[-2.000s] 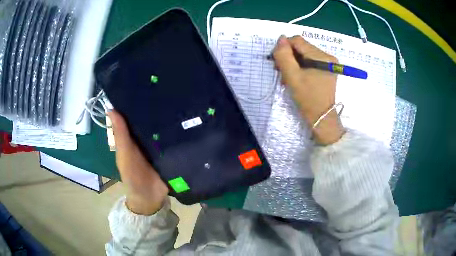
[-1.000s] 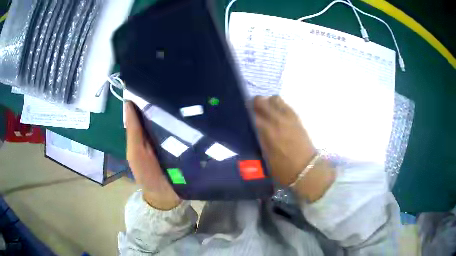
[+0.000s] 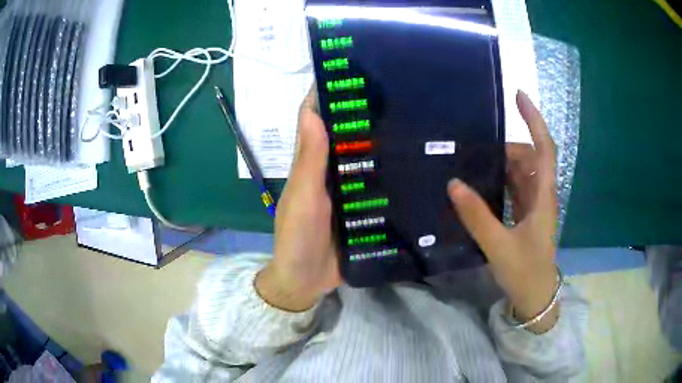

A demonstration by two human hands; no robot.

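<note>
A black tablet (image 3: 419, 97) is upright before me, its dark screen showing a column of green, white and red text lines at the left. A light streak crosses its top. My left hand (image 3: 303, 217) grips its left edge. My right hand (image 3: 523, 217) is at its right side, thumb over the screen and fingers at or behind the edge; whether it bears weight is hidden. A pen (image 3: 243, 146) with a blue end lies left of the tablet, partly on the printed record sheet (image 3: 262, 97). The tablet covers much of the sheet.
Bubble-wrapped dark units (image 3: 45, 90) stand in a row at far left. A white power strip (image 3: 142, 112) holds a black adapter (image 3: 118, 75) and white cables. Bubble wrap (image 3: 562, 97) lies right of the tablet. A red object (image 3: 45, 217) and a white box (image 3: 120, 236) are at lower left.
The tablet has moved right and is more upright; its screen changed from green and red squares to text lines. The pen, in my right hand earlier, now lies at left. The view has shifted.
</note>
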